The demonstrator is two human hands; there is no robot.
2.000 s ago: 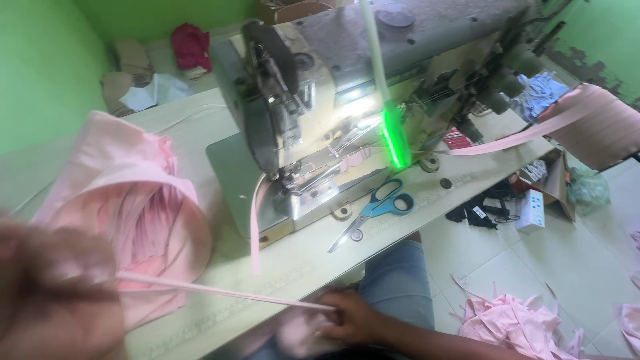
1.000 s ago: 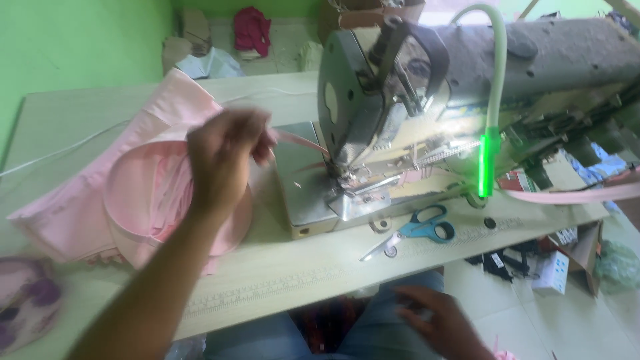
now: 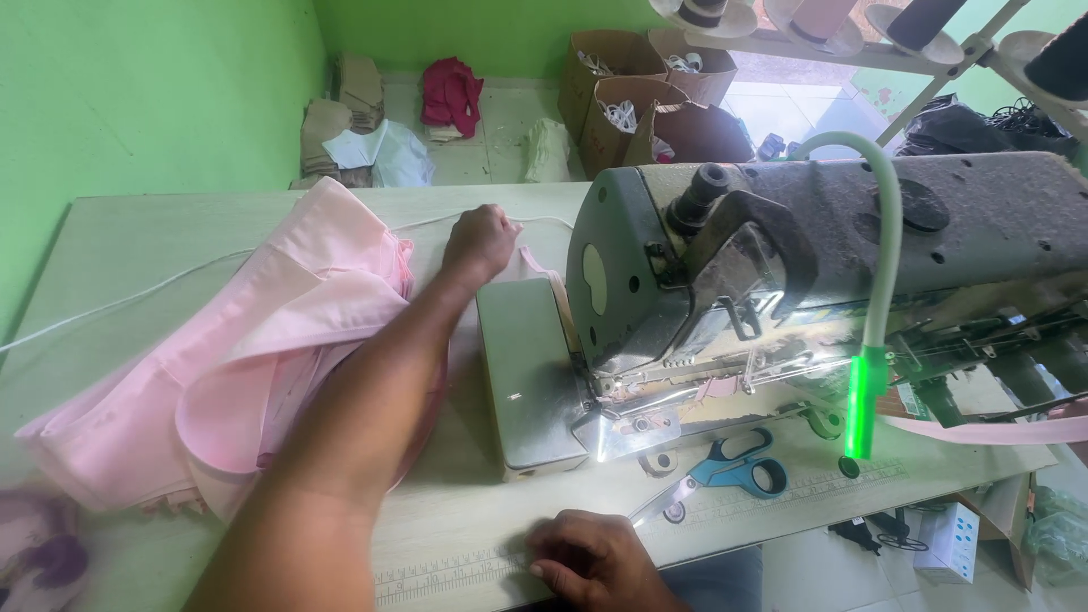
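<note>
My left hand [image 3: 483, 242] is a closed fist above the table's far side, left of the sewing machine [image 3: 680, 255]. A tiny pale bit shows at its fingertips; whether it is cloth cannot be told. Just right of it, a narrow pink fabric strip [image 3: 557, 287] runs from the machine's needle area, its end raised. My forearm crosses in front of a pink garment [image 3: 280, 323] with a wide band, lying on the table. My right hand [image 3: 591, 557] rests at the near table edge, fingers loosely curled and apart, nothing visible in it. Blue-handled scissors [image 3: 722, 467] lie beside it.
A metal machine bed plate [image 3: 531, 374] lies between the garment and the machine. A lit green lamp [image 3: 860, 408] hangs on a flexible tube. Another pink band [image 3: 986, 432] enters from the right. Thread cones [image 3: 816, 17] stand above; cardboard boxes [image 3: 612, 127] are on the floor behind.
Two seconds ago a thin pink strip was stretched between both hands. Since one second ago my left hand has moved towards the table's far side, and my right hand has come to the near edge.
</note>
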